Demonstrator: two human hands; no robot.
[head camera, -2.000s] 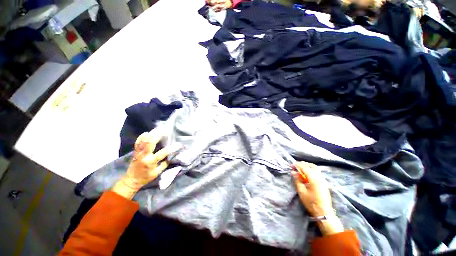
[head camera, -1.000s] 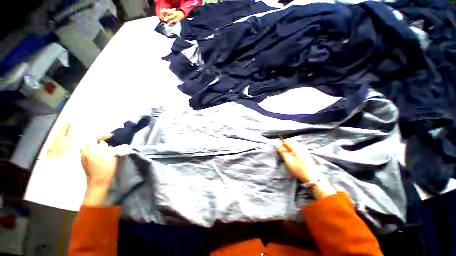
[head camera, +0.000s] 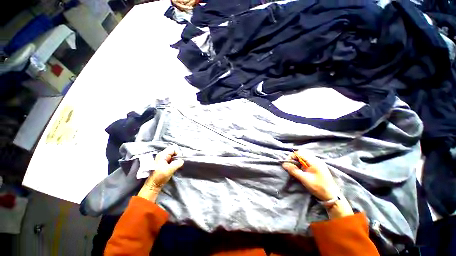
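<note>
A denim garment lies nearest me, pale grey wrong side outward, with a dark curved band at its far edge. My left hand pinches the cloth at the left end of a raised seam. My right hand pinches the same seam farther right, and the seam runs fairly straight between the hands. An orange sliver, which looks like thread snips, shows between the fingers of my right hand. Its metal points are hard to make out. A grey sleeve lies left of my left hand.
A pile of dark navy garments covers the far and right side of the white table. Another person's hand shows at the top edge. Blurred furniture and floor lie beyond the table's left edge.
My left hand has moved right, closer to my right hand, and now pinches the seam. The grey sleeve at the left shows again. My right hand stays on the cloth with the orange sliver.
</note>
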